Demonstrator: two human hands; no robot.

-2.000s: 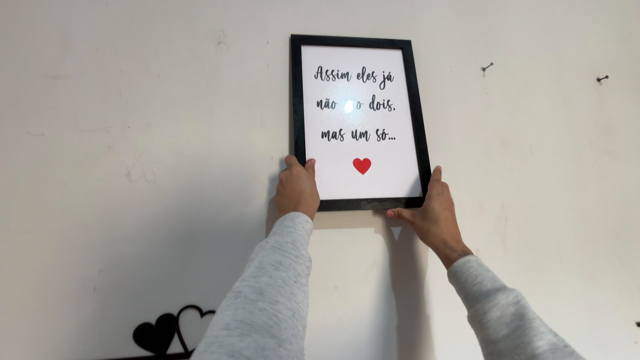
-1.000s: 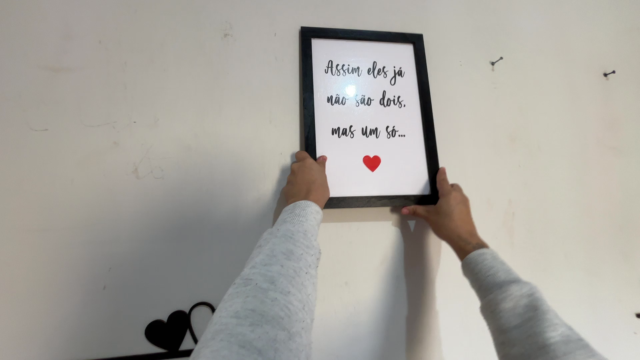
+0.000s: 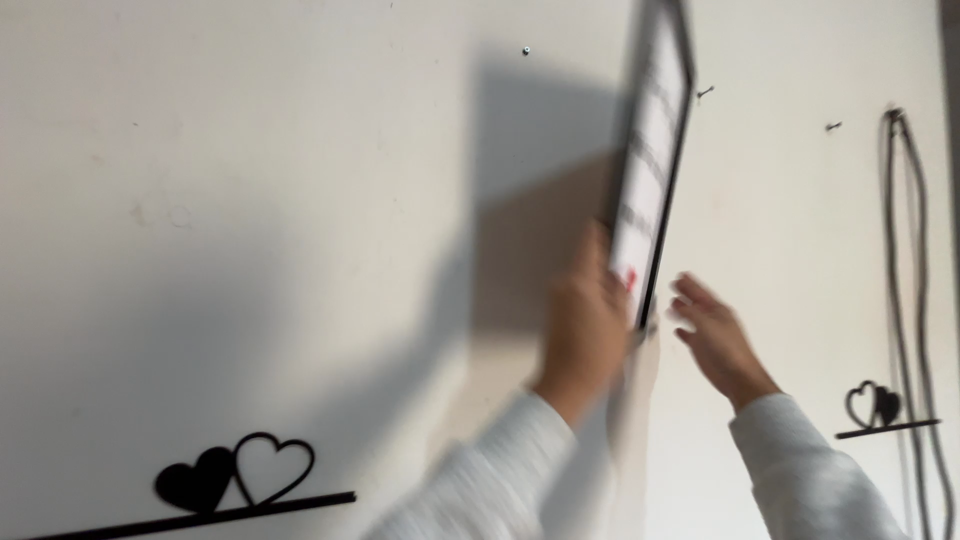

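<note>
My left hand (image 3: 589, 330) grips the lower left side of a black picture frame (image 3: 651, 165), which is off the wall and turned nearly edge-on. Its white print with blurred lettering and a red heart shows as a narrow strip, and its top runs out of view. To the right of the frame's lower end, my right hand (image 3: 712, 337) is apart from it, fingers spread and holding nothing. A screw (image 3: 526, 51) sticks out of the wall left of the frame, where the frame's shadow falls.
Two more screws or nails, one close to the frame (image 3: 705, 91) and another farther right (image 3: 834, 127), project from the wall. A looped cord (image 3: 892, 247) hangs at the right. Black heart decorations on bars are at lower left (image 3: 196, 480) and lower right (image 3: 888, 406).
The picture frame has come away from the wall and swung from face-on to nearly edge-on. My right hand has let go of its lower right corner; my left hand keeps hold. The view has shifted.
</note>
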